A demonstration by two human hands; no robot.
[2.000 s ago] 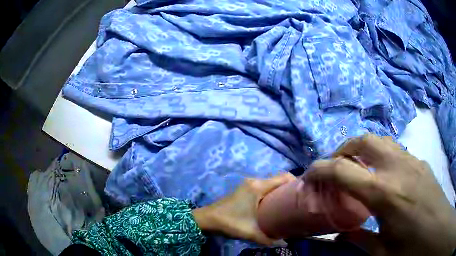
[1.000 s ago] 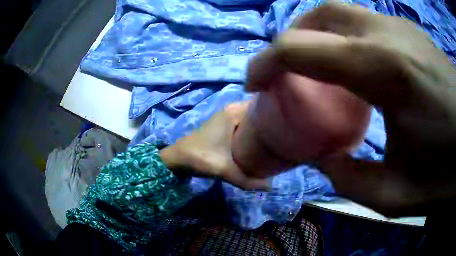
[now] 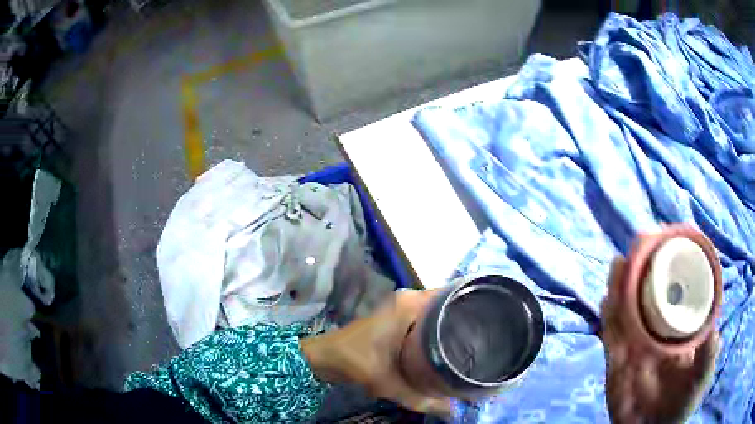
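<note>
My left hand [image 3: 377, 348], with a green patterned sleeve, is wrapped around a pink metal flask [image 3: 483, 335]. Its open mouth with a steel rim faces me, and the inside looks dark grey. My right hand [image 3: 654, 381] holds the flask's pink lid [image 3: 679, 286], with its whitish inner side turned towards me, to the right of the flask and apart from it. Blue patterned denim shirts [image 3: 546, 174] lie heaped behind and below both hands.
The white-topped table [image 3: 397, 182] shows its left corner. Light grey and white garments [image 3: 265, 257] hang over a blue container [image 3: 335, 174] left of it. A large pale grey bin [image 3: 414, 58] stands behind. Yellow lines [image 3: 193, 124] mark the grey floor.
The lid has come off the flask, and my hands are now apart. The flask's mouth has turned towards me. The view has swung left, showing more floor, the bin and the garments.
</note>
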